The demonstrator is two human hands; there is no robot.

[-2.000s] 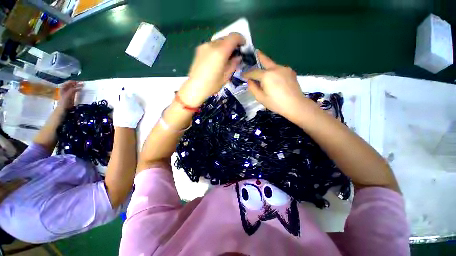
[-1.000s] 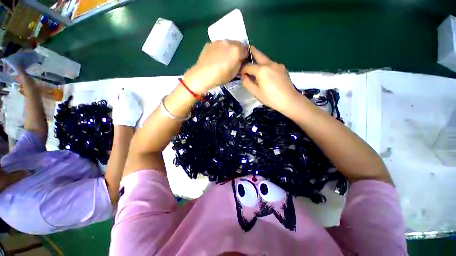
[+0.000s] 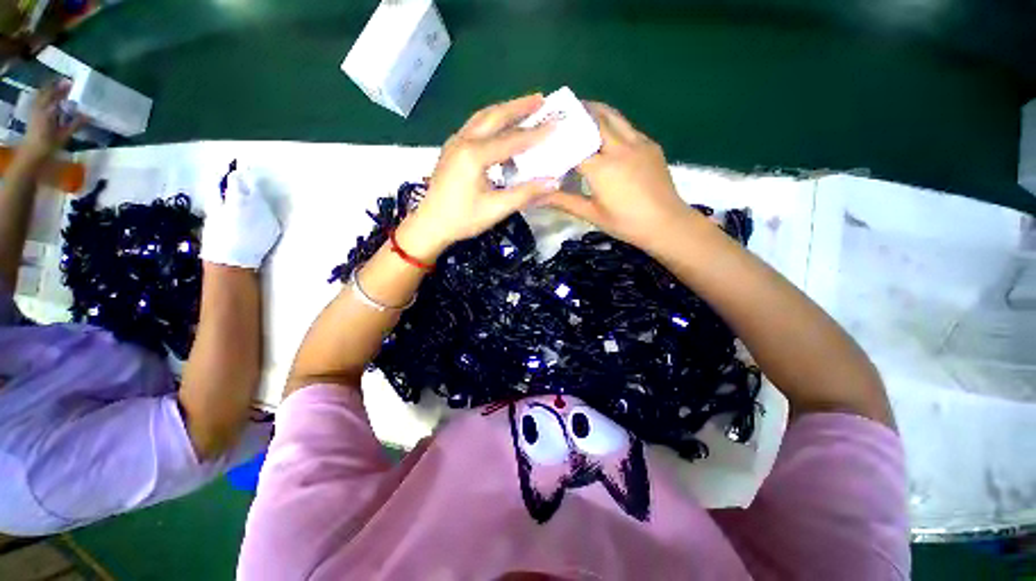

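A small white packing box [image 3: 557,139] is held between my two bare hands, over the near edge of the green belt. Its flap no longer stands up and the top looks closed. My left hand [image 3: 483,170] grips the box from the left, fingers over its upper side. My right hand [image 3: 627,176] holds it from the right, fingers bent behind it. A large heap of black charging cables [image 3: 568,329] with small pale plug ends lies below my hands, against my shirt. The inside of the box is hidden.
A white box [image 3: 398,55] stands tilted-looking on the green conveyor belt [image 3: 682,68]; another is cut off at the right edge. The white ledge [image 3: 875,295] runs right. At left, a neighbour's gloved hand [image 3: 241,221] is beside a smaller cable heap [image 3: 134,267].
The raised white flap on the box in my hands has gone down, and the box has turned in my grip. The box on the belt has shifted right and up. The neighbour's bare hand has moved.
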